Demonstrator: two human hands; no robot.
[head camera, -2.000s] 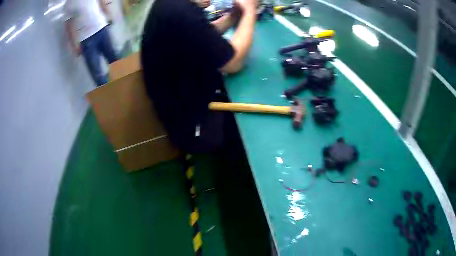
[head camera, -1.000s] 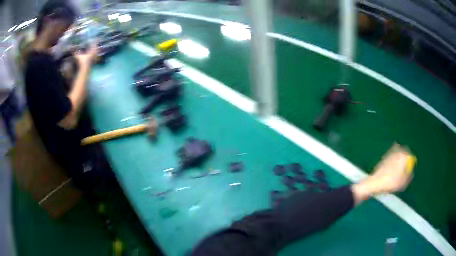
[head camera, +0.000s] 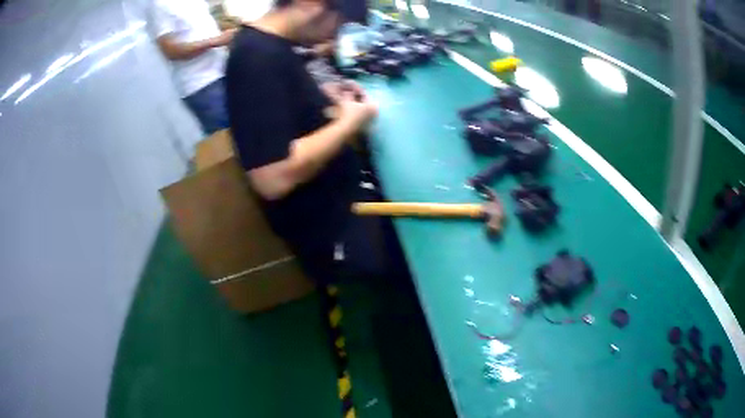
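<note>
Neither of my hands is in the picture. A black boxy housing lies on the green bench, with thin red and dark wires trailing from it. One small black round piece lies beside it, and a loose pile of black round pieces lies at the lower right. Another black housing lies farther up the bench, below a group of black assemblies. A claw hammer lies across the bench's left edge, its head near that housing.
A person in black stands at the bench's left side, hands raised. Behind are a person in white and a cardboard carton. A post stands by the belt. A yellow cylinder and a black assembly lie on the belt.
One second ago an arm reached over the belt, its hand at something yellow; it is out of view now. The view has swung left. The black assembly on the belt shows at the right edge.
</note>
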